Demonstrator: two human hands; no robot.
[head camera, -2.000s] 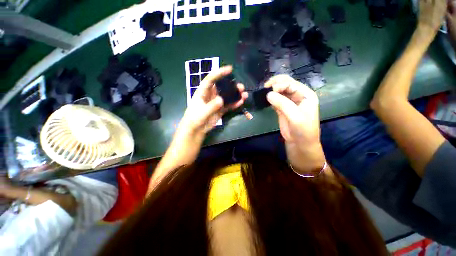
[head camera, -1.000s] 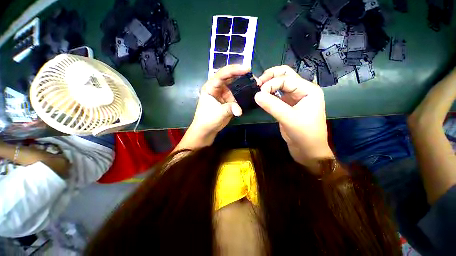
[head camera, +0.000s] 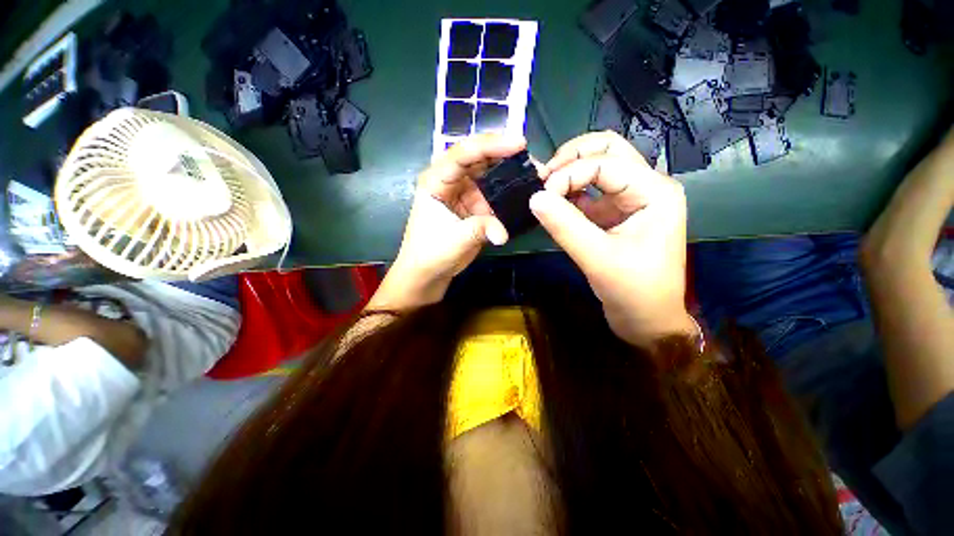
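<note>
My left hand (head camera: 445, 215) holds a small flat black plastic housing (head camera: 510, 194) between thumb and fingers, just above the bench's near edge. My right hand (head camera: 617, 225) touches the housing's right edge with thumb and forefinger pinched together. I cannot tell whether an adhesive pad is between them. A white sticker sheet (head camera: 531, 52) with two rows of black squares lies on the green mat beyond my left hand, its near end hidden by my fingers.
Loose piles of black housings lie at the left (head camera: 303, 79) and right (head camera: 696, 89). A cream fan (head camera: 173, 194) stands at the left edge. A person's white sleeve (head camera: 63, 408) is at lower left, and another person's arm (head camera: 910, 272) at right.
Two seconds ago my hands were apart, each with a black piece; now they meet at the housing. The view has shifted closer to the bench. Since one second ago the hands barely moved.
</note>
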